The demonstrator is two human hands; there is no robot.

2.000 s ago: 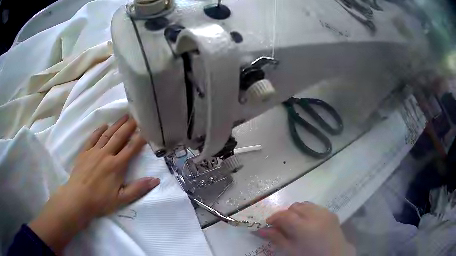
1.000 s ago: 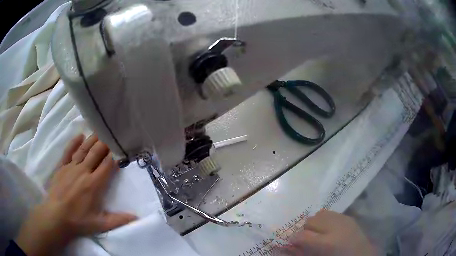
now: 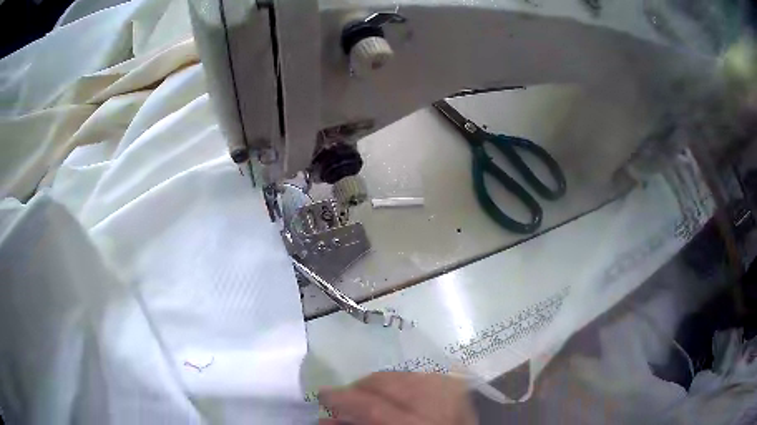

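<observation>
White fabric [image 3: 191,290] lies flat left of and beside the needle area of the sewing machine [image 3: 515,54]. Cream fabric [image 3: 116,81] is bunched behind it at the upper left. The shiny metal guide [image 3: 336,296] sticks out from the plate toward the front edge. My right hand [image 3: 398,400] is blurred and cut off by the bottom edge, in front of the guide; its fingertips point left near the fabric's edge. A narrow white strip [image 3: 519,397] loops just right of it; whether the hand holds it cannot be told. My left hand is not in view.
Green-handled scissors [image 3: 519,178] lie on the machine bed. A short white stick [image 3: 398,202] lies beside the lower cream knob [image 3: 349,191]. Ruler markings [image 3: 519,322] run along the table front. White fabric [image 3: 664,332] is heaped at the right.
My left hand has gone from the fabric and out of view. My right hand has moved left and nearer the bottom edge. The view has shifted, showing the scissors' pivot and blades.
</observation>
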